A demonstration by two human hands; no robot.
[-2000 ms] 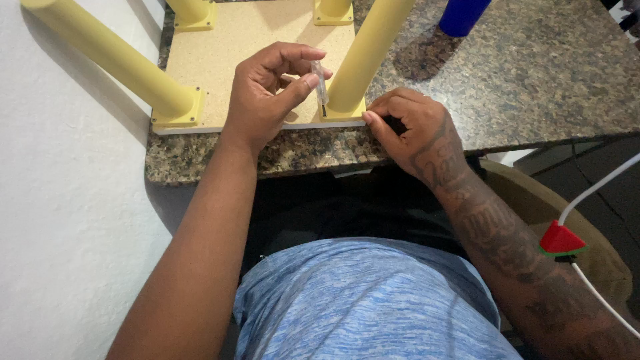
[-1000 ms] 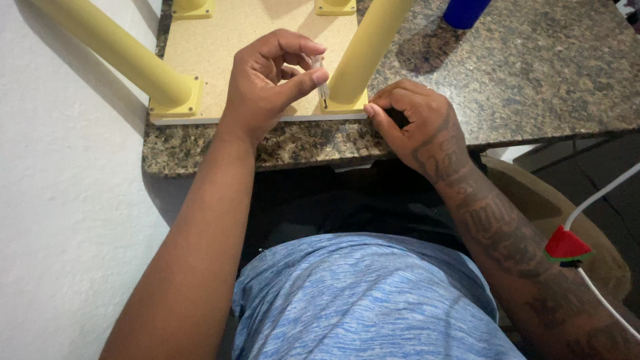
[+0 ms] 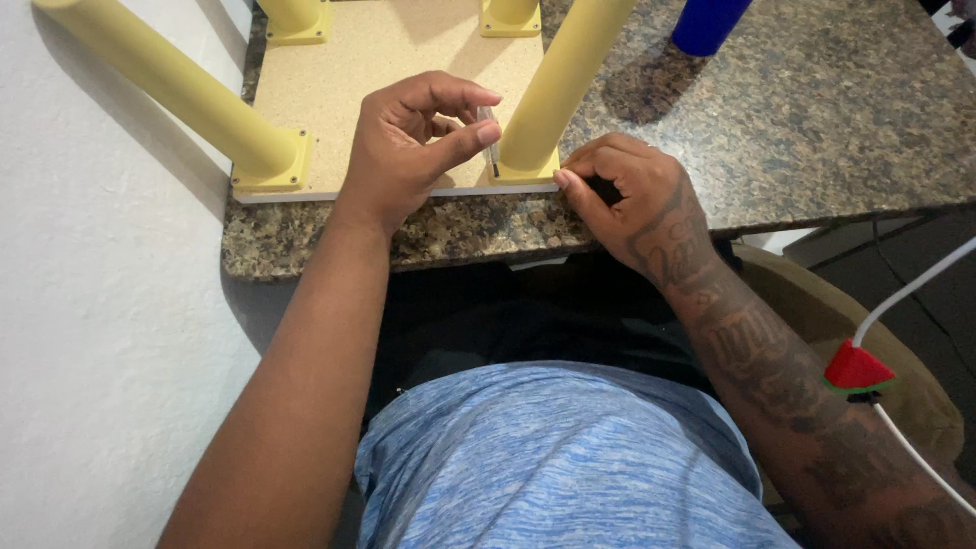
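Observation:
A small clear-handled screwdriver (image 3: 488,137) is held between the thumb and fingers of my left hand (image 3: 423,141). Its dark tip meets the left front corner of the yellow mounting plate (image 3: 524,180) under a thick yellow leg (image 3: 560,84). That plate sits at the near right corner of a chipboard panel (image 3: 320,99) with a white edge. My right hand (image 3: 633,191) pinches at the same corner, thumb and finger against the edge; whether anything small is between them cannot be told. Another yellow leg (image 3: 191,114) rises from a screwed plate at the near left.
The panel lies on a speckled granite counter (image 3: 801,137), beside a white wall (image 3: 99,305). Two more yellow legs stand at its far side. A blue cup (image 3: 709,23) is at the back. A white cable with a red piece (image 3: 858,367) hangs by my right forearm.

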